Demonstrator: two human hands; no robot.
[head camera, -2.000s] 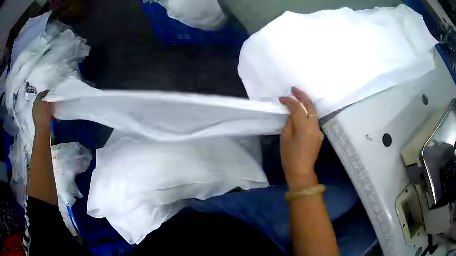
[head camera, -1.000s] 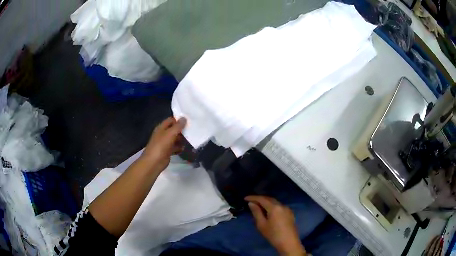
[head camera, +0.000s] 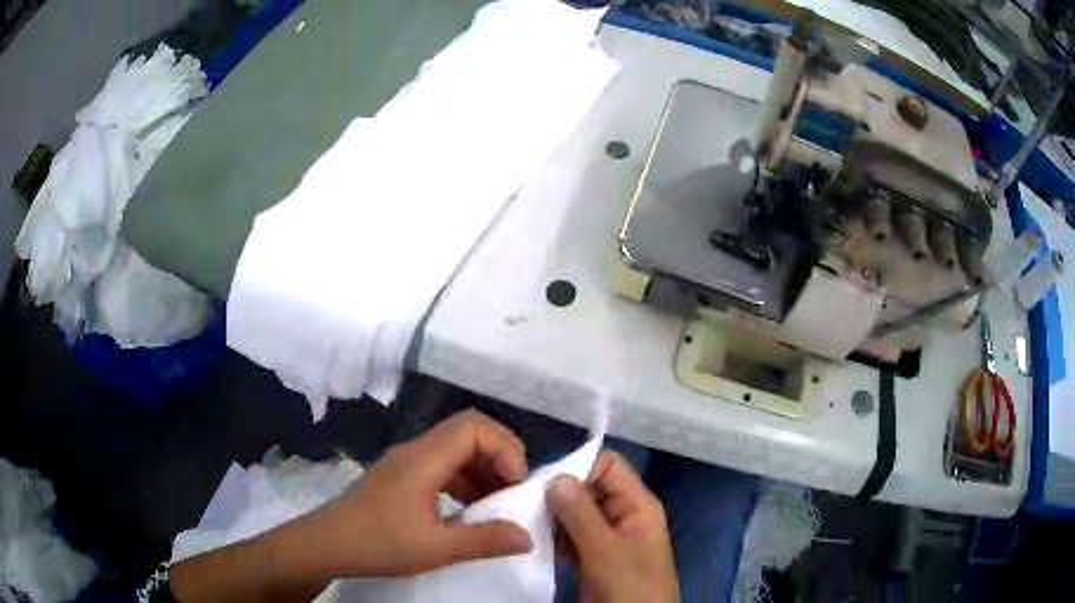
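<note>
A white fabric piece (head camera: 501, 565) is held over my lap at the table's front edge, its corner pointing up. My left hand (head camera: 442, 495) has its thumb and fingers around the left side of the piece. My right hand (head camera: 613, 530) pinches its right edge close beside. The stack of cut panels (head camera: 389, 200) lies left of the machine, on the green surface and table edge. The overlock machine (head camera: 872, 177) stands beyond my hands to the right, its shiny cloth plate (head camera: 696, 189) uncovered. No fabric shows at the presser foot (head camera: 743, 245).
Scissors (head camera: 986, 410) lie in a small metal tray at the right. A black strap (head camera: 884, 436) crosses the table edge. White pieces (head camera: 94, 200) heap over a blue crate (head camera: 153, 383) at left. White cones (head camera: 1037, 277) stand right of the machine. Thin white waste (head camera: 778, 542) hangs below the table.
The view has swung right to the machine. My left hand has left the stack and now holds a fabric piece. My right hand, empty a second ago, now pinches that piece too.
</note>
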